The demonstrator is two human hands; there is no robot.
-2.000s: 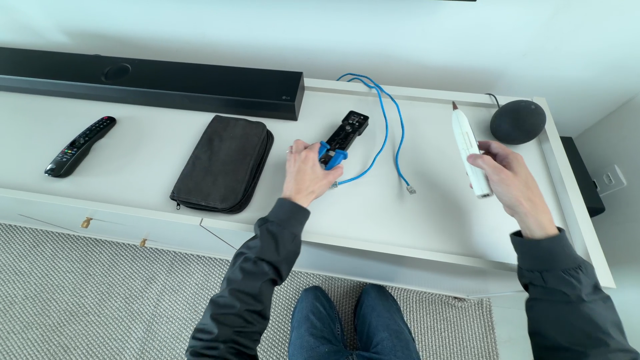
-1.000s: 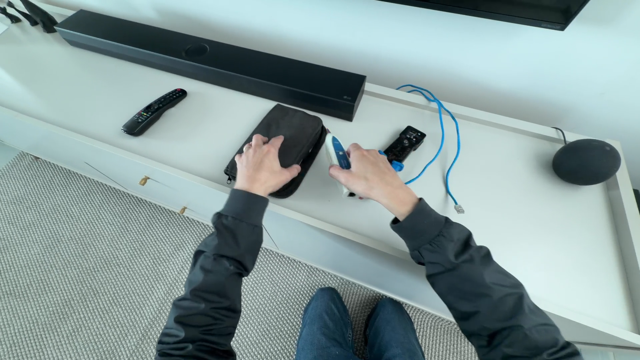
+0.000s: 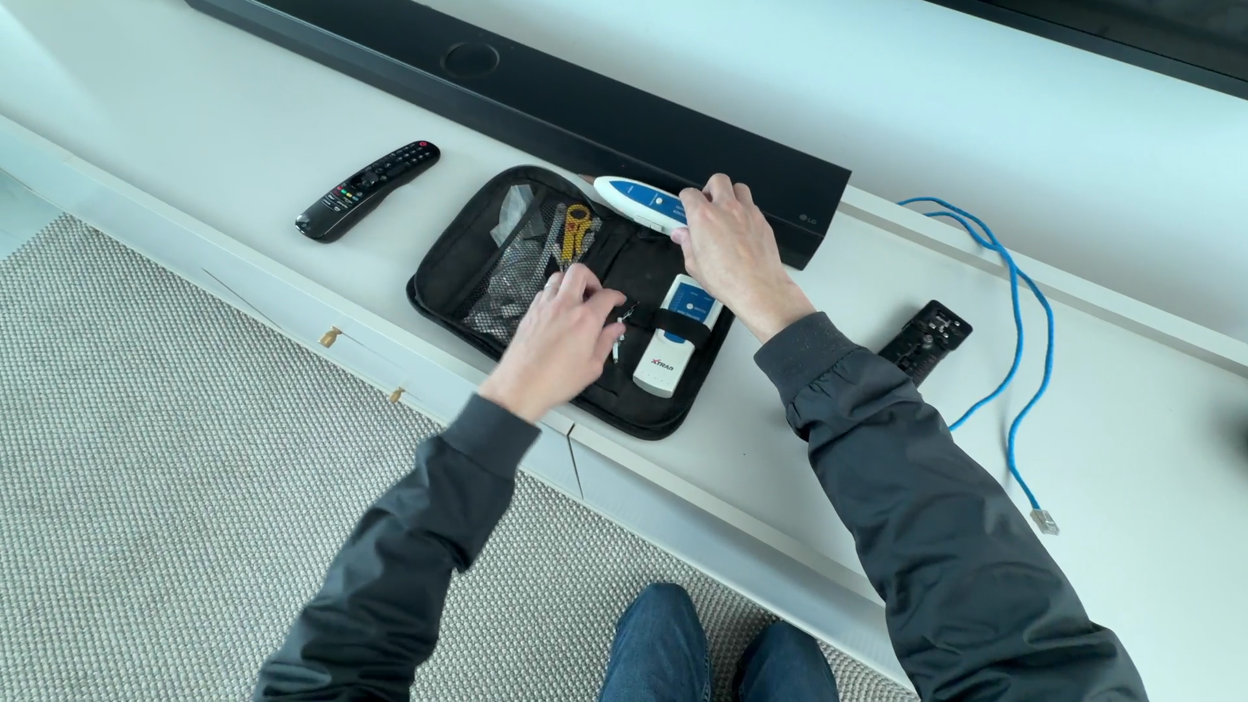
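A black zippered tool case (image 3: 439, 249) lies open on the white cabinet top. My right hand (image 3: 731, 239) holds a white and blue cable tester probe (image 3: 639, 202) above the case's far edge, its tip pointing left. My left hand (image 3: 565, 331) is over the middle of the case, fingertips at small leads with metal clips (image 3: 620, 336); whether it grips them is unclear. A white and blue tester unit (image 3: 663, 363) sits under a black strap on the case's right side. Behind the left compartment's mesh are a yellow tool (image 3: 575, 232) and clear plastic bags (image 3: 514, 212).
A black remote control (image 3: 369, 190) lies left of the case, and an LG soundbar (image 3: 604, 117) runs behind it. To the right are a black crimping tool (image 3: 926, 341), partly behind my sleeve, and a blue network cable (image 3: 1019, 390). A screen's edge (image 3: 1150, 39) shows at upper right.
The case, closed in both earlier frames, is now open. My right hand has carried the probe from the cabinet's right side to the case. My left hand has left the crimping tool. The view has shifted left.
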